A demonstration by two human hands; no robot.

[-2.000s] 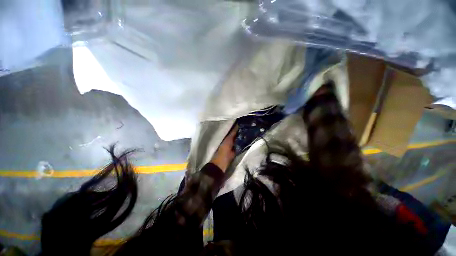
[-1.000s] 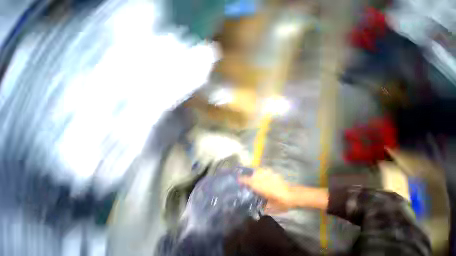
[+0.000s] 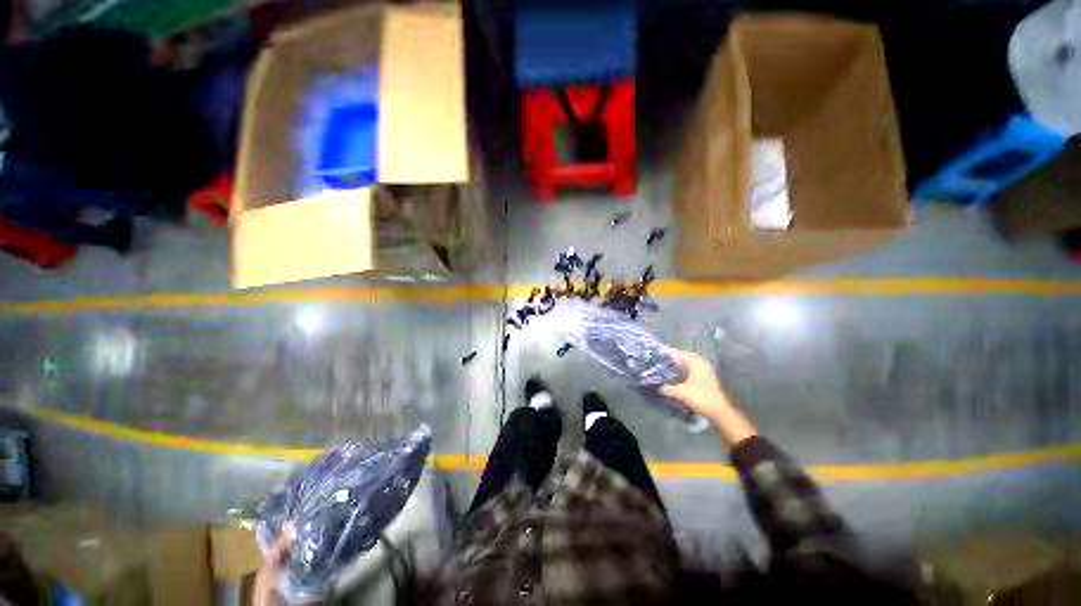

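My right hand [image 3: 699,385] holds the end of a clear poly bag [image 3: 622,343] with dark cables inside, above the floor in front of my feet. My left hand [image 3: 275,562], low at the left and partly cut off by the bottom edge, holds a larger clear poly bag of black cables [image 3: 350,503]. Loose small black cables [image 3: 581,278] lie scattered on the grey floor around the yellow line, just beyond the right-hand bag. An off-white woven sack [image 3: 415,533] stands beside the left-hand bag, partly hidden.
An open carton with a blue tray [image 3: 350,148] stands ahead left. Another open carton [image 3: 818,142] with a white piece stands ahead right. A red stool [image 3: 581,142] with a blue top is between them. A light blue stool [image 3: 990,160] is farther right. Cartons [image 3: 180,568] stand at bottom left.
The view has turned from the woven sack to the aisle floor. My hands, earlier at the sack and then at a bag, are now spread apart with a bag in each. Scattered cables now show.
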